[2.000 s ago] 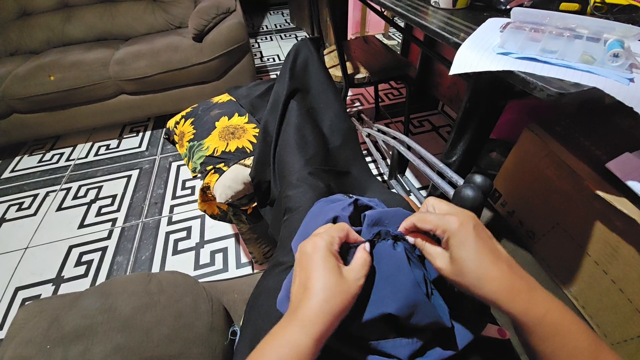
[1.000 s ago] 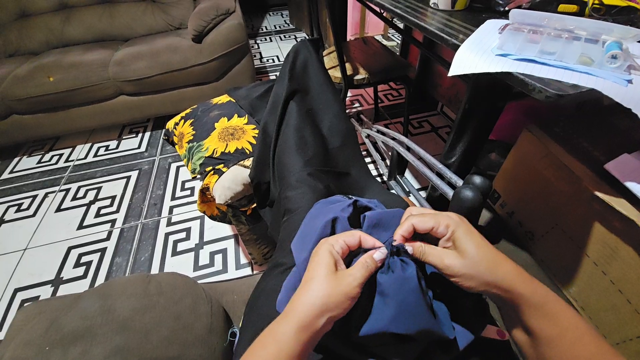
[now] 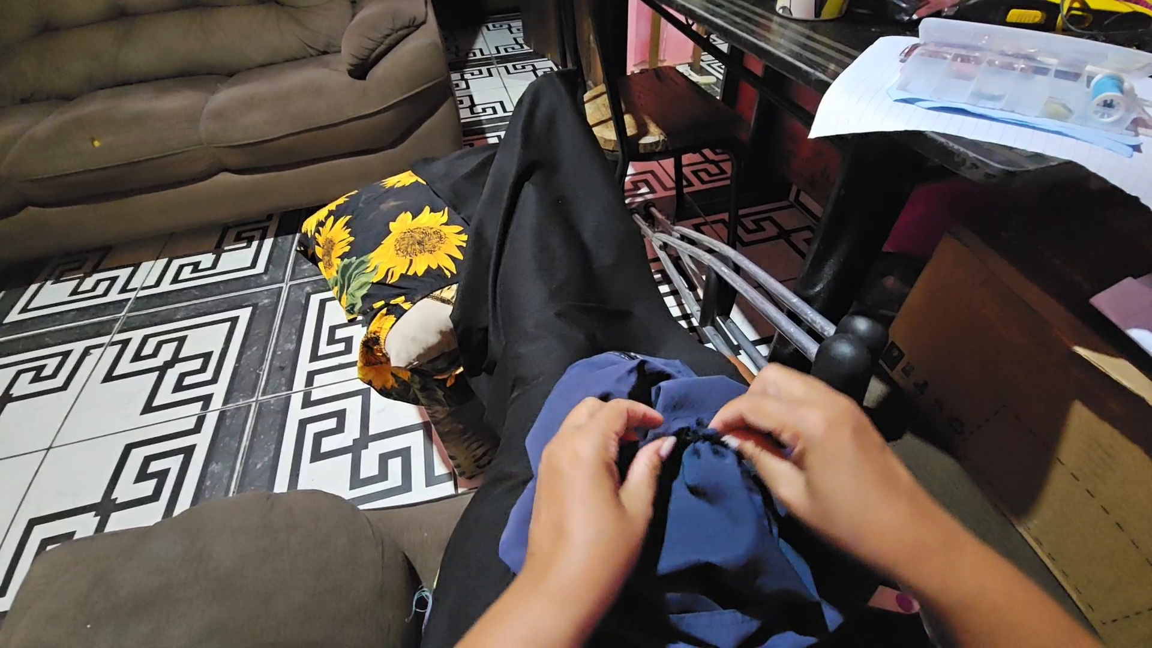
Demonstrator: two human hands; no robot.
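Note:
Navy blue fabric (image 3: 720,513) lies bunched over my lap, on black cloth (image 3: 558,252). A dark gathered seam or band crosses its middle. My left hand (image 3: 598,477) is at the left end of this gather, thumb and index finger slightly apart beside the fabric; whether they hold any of it is unclear. My right hand (image 3: 801,450) pinches the gathered fabric at its right end between thumb and fingers. The fingertips of both hands are a short way apart. No needle or thread can be made out between them.
A clear plastic organizer box (image 3: 999,81) with a blue thread spool (image 3: 1107,97) rests on paper on the dark table (image 3: 774,36). A cardboard box (image 3: 1017,405) stands at right, beside metal tubes (image 3: 738,270). Sunflower-print fabric (image 3: 387,243) and a brown sofa (image 3: 225,117) are at left.
A second ago the fingertips of both hands were close together at the gather; now they are farther apart, with my left thumb and index finger parted. The blue fabric stays in my lap.

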